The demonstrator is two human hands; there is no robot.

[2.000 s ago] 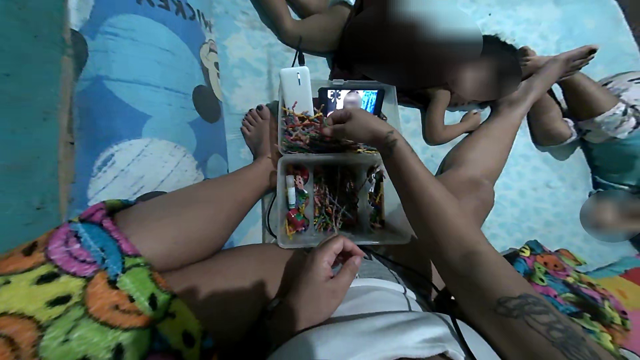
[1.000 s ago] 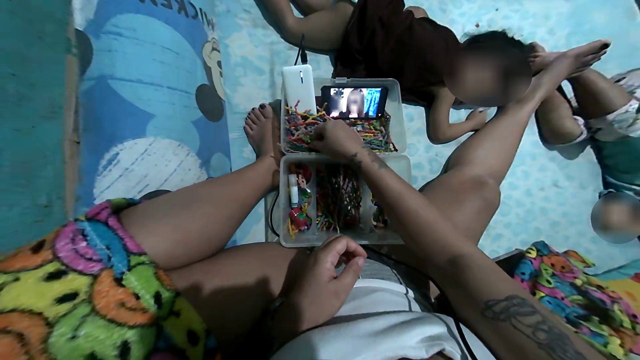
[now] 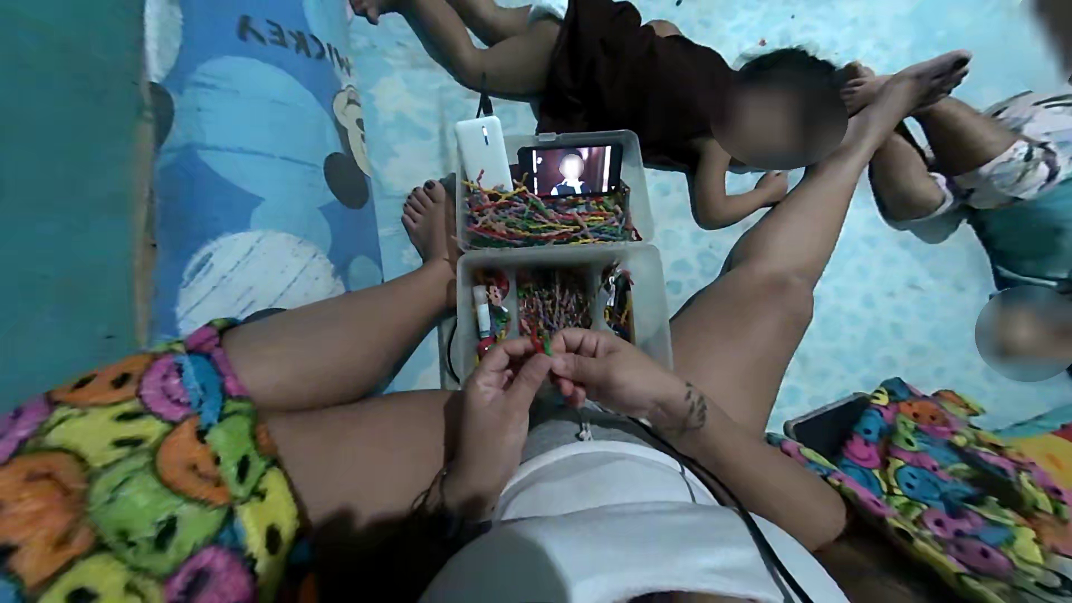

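My left hand [image 3: 501, 392] and my right hand [image 3: 605, 368] meet above the near edge of a clear plastic compartment box [image 3: 655, 310]. Between their fingertips they pinch a small red and green twisted cord piece [image 3: 544, 343]; its exact shape is partly hidden by the fingers. The box's middle section holds many short colored cord pieces [image 3: 554, 300], with small colorful items in the side sections. In the open lid [image 3: 638, 180] lies a heap of multicolored twisted cords [image 3: 553, 219]. Behind the heap a lit phone [image 3: 576, 170] leans sideways, beside a white power bank [image 3: 484, 152].
My bare legs stretch out on both sides of the box. Another person [image 3: 636, 84] lies beyond the lid, and one more is at the right. A blue printed mattress [image 3: 251, 193] is at the left. Smiley-patterned cloth [image 3: 938, 477] lies at the right, beside a dark flat object [image 3: 829, 423].
My right hand has come back from the cord heap in the lid to my left hand. Both now hold the red and green piece.
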